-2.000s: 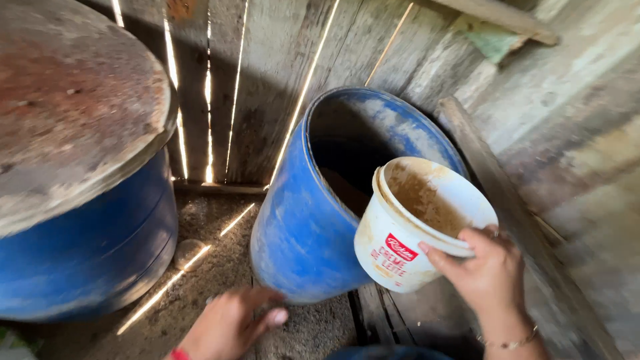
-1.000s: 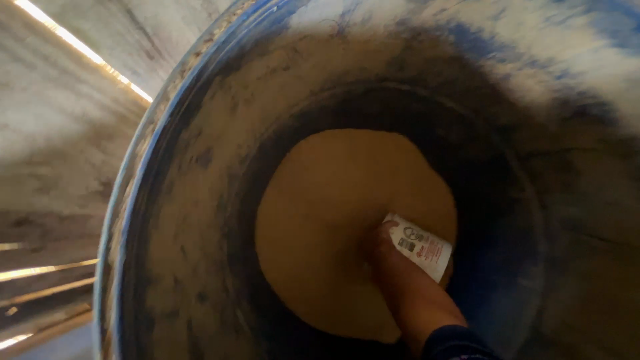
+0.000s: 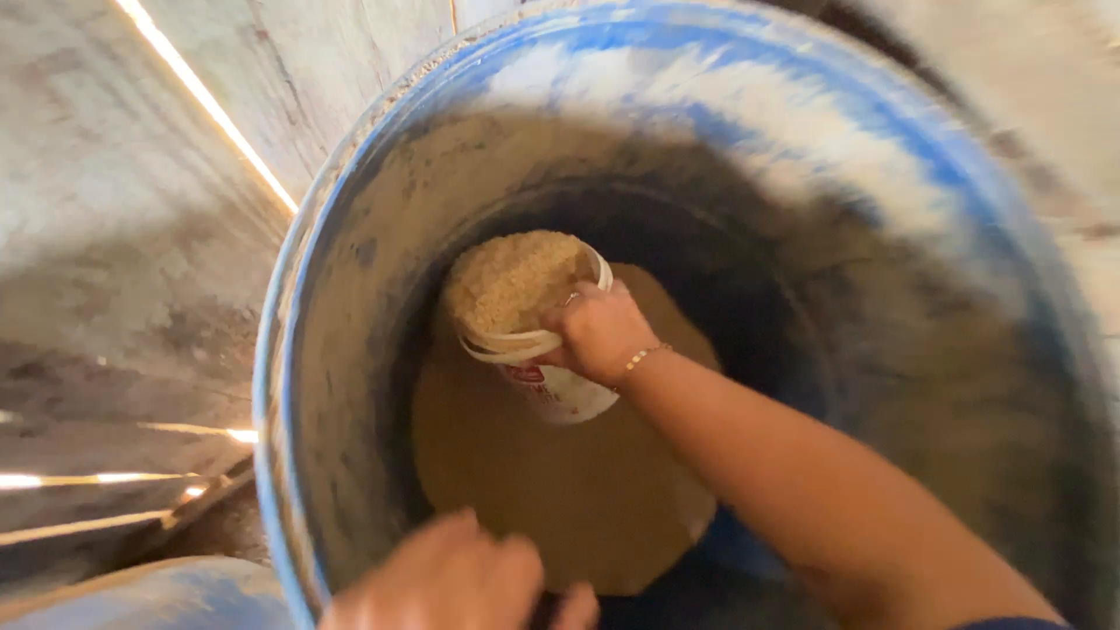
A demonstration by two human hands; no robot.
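Observation:
My right hand (image 3: 604, 332) grips the rim of a white plastic bucket (image 3: 573, 394), which is heaped with coarse tan meal (image 3: 516, 276). The bucket is inside a large blue plastic barrel (image 3: 350, 149), tilted a little, above a bed of the same tan material (image 3: 569, 490) at the bottom. A thin bracelet is on the right wrist. My left hand (image 3: 455, 577) is blurred at the lower edge, near the barrel's near left side, with nothing seen in it; how far its fingers are bent is unclear.
Weathered wooden boards (image 3: 114, 175) with bright gaps stand left of the barrel. Another blue-and-whitish rounded surface (image 3: 175, 595) shows at the lower left. The barrel's rim surrounds my right arm, and its inner wall is coated with pale dust.
Two seconds ago the bucket was outside, by the barrel's rim, with only residue visible in it; now it is heaped with meal inside the barrel. My left hand has come back into view.

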